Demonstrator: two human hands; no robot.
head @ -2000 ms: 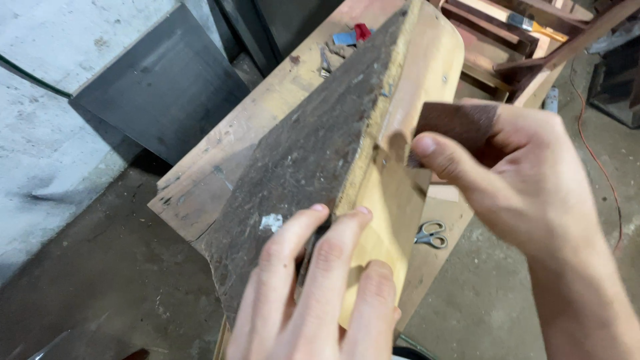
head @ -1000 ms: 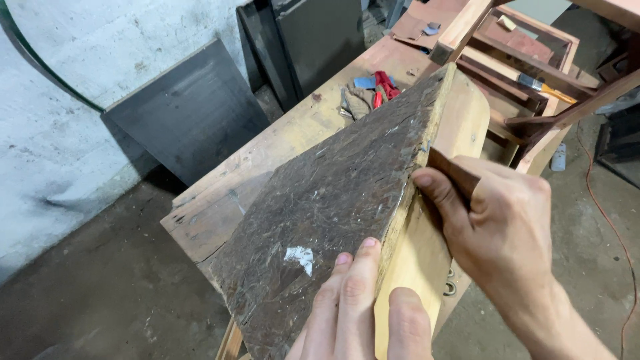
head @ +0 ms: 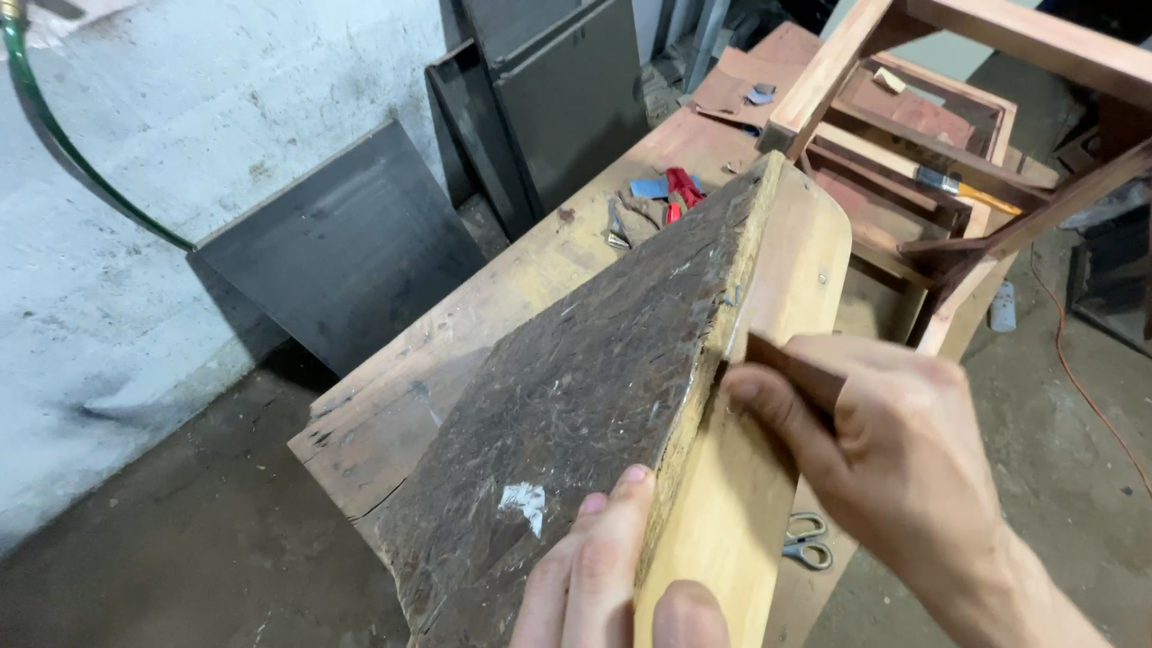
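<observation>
A dark, rough board with a torn pale edge stands tilted above the workbench, joined to a light wooden rail with a rounded far corner. My left hand grips the near end, fingers on the dark face and thumb on the pale rail. In my right hand a folded brown sheet, apparently sandpaper, is pinched between thumb and fingers, its edge against the rail near the seam with the board. A white patch marks the dark face.
The wooden workbench carries scissors, red-handled pliers and scraps. Wooden frames with a paintbrush stand at upper right. Dark panels lean on the wall at left. An orange cord lies on the floor.
The view has shifted, showing more of the frames. My right hand still holds the brown sheet at the rail, now nearer my left hand than a second ago. My left hand keeps its grip.
</observation>
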